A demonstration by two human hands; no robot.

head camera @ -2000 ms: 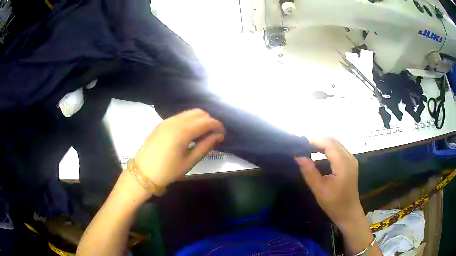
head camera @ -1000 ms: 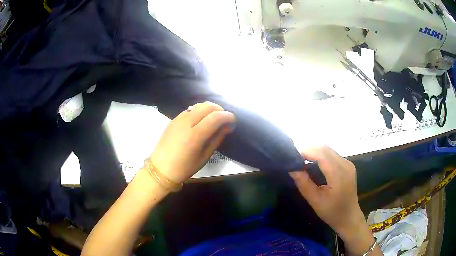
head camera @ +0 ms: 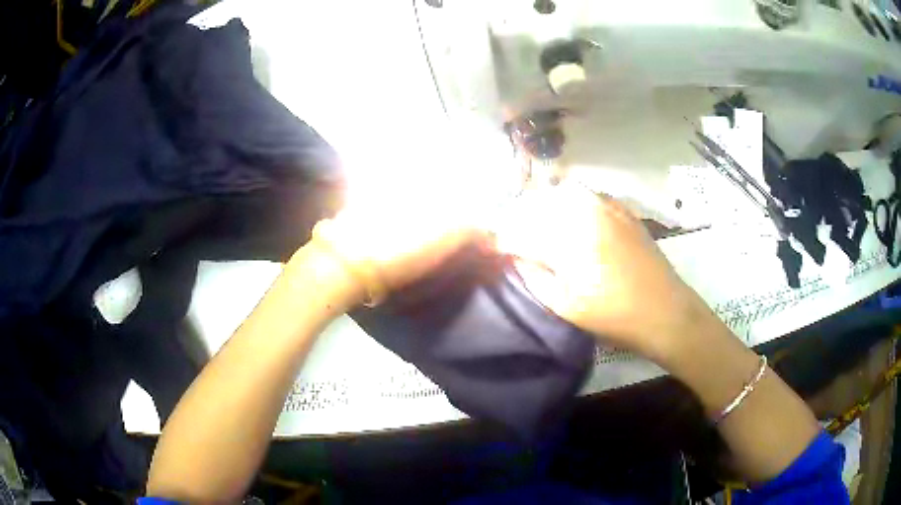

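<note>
A large dark navy garment [head camera: 168,148] spreads over the left of the white table [head camera: 336,395]. Its narrow end [head camera: 494,345] lies under my hands and hangs over the table's front edge. My left hand [head camera: 415,261] is on the cloth near the machine's needle area; lamp glare washes out its fingers. My right hand [head camera: 583,266] is on the same cloth from the right, its fingertips also lost in glare. The white sewing machine [head camera: 652,118] stands behind my hands. Glare hides the needle and the exact contact with the cloth.
Thin metal tools [head camera: 736,173] lie on white paper [head camera: 748,138] right of the machine head. A pile of dark scraps [head camera: 825,197] lies beside them. Black-handled scissors [head camera: 886,227] are at the far right. A printed scale runs along the table's front edge.
Both hands have moved forward to the needle area, with the garment's narrow end brought along. The view has shifted, and the cloth end now bunches and droops below the hands.
</note>
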